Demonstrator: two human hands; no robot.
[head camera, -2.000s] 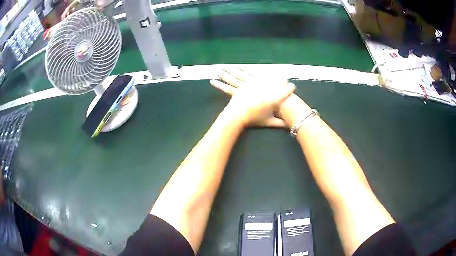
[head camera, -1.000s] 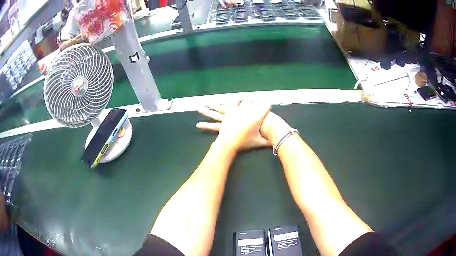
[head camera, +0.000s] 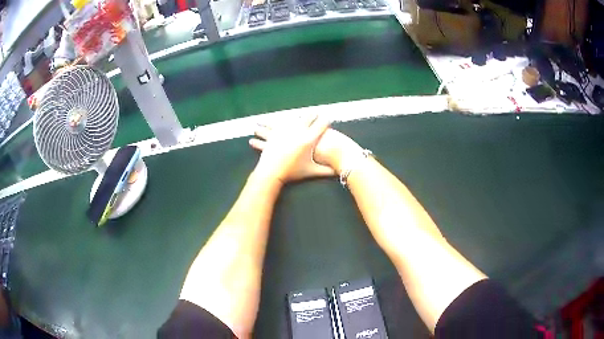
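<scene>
Two flat black battery packs with pale label strips and white print lie side by side on the dark green bench at the bottom edge: the left battery (head camera: 310, 319) and the right battery (head camera: 361, 314), both cut off below. My left hand (head camera: 285, 153) and my right hand (head camera: 332, 151) overlap beside the pale rail, well beyond the batteries. Some fingers are spread to the left; no object shows in either hand. The overlap and glare hide most of my right hand's fingers. A bracelet is on my right wrist.
A round fan (head camera: 76, 120) stands at left, with a slim dark phone or case (head camera: 114, 185) leaning on its base. A grey post (head camera: 149, 93) rises from the rail (head camera: 397, 106). Beyond are a green belt (head camera: 318, 63), trays and cables. A clear tray (head camera: 8, 228) is at far left.
The view has shifted, so bench, fan and batteries appear further left. My hands remain overlapped near the rail. The batteries still lie side by side.
</scene>
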